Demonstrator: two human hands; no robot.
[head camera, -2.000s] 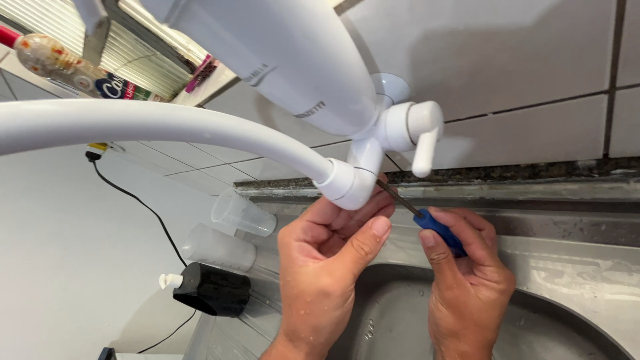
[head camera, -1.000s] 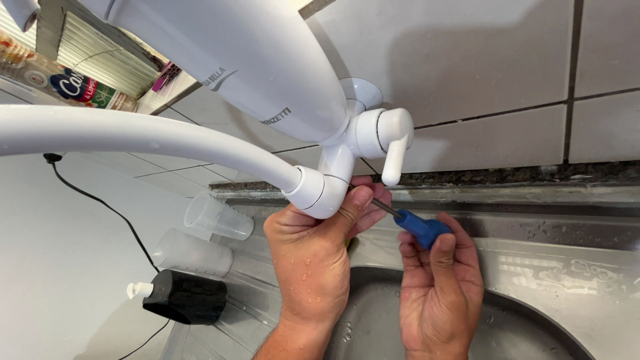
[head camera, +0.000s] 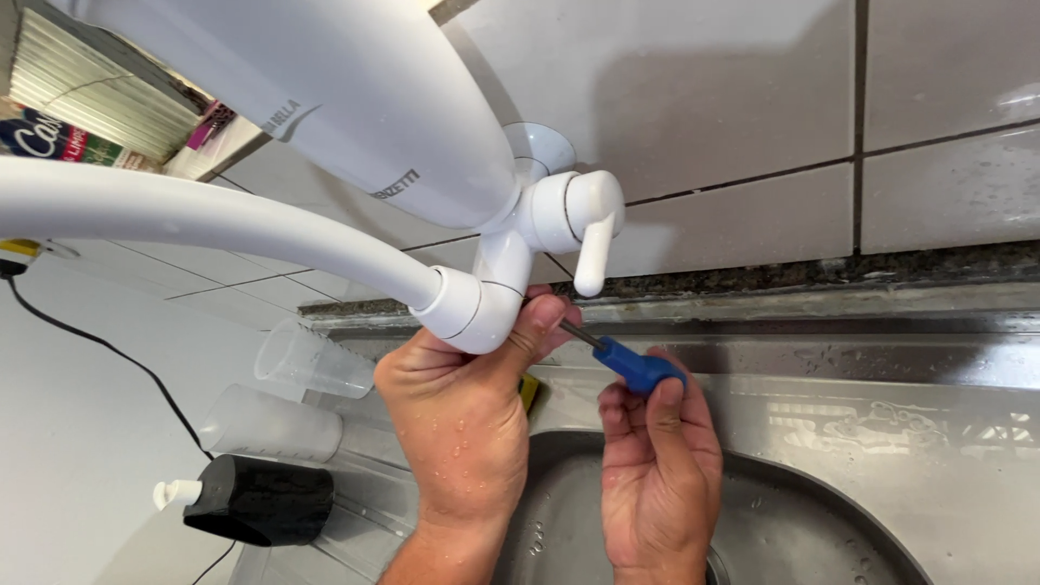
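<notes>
A white wall-mounted electric faucet (head camera: 390, 106) from Lorenzetti, with a lever handle (head camera: 597, 236) and a thick curved spout (head camera: 203, 203), fills the upper left. My left hand (head camera: 471, 414), wet with drops, is at the underside of the spout's elbow joint (head camera: 475, 309); its thumb and fingers close around the tip end of a screwdriver. My right hand (head camera: 662, 463) holds the blue handle of the screwdriver (head camera: 638, 366), whose metal shaft points up and left toward the joint. The tip is hidden behind my left thumb.
Below lies a steel sink basin (head camera: 780, 520). On the left stand two translucent plastic cups (head camera: 309, 357) and a black dispenser (head camera: 260, 500) with a white pump. A yellow sponge (head camera: 528, 392) shows behind my left hand. A black cord (head camera: 106, 345) hangs along the wall at left.
My left hand has turned from palm showing to its back showing, with its fingers at the joint. My right hand has shifted its grip on the screwdriver handle, its palm now turned up more.
</notes>
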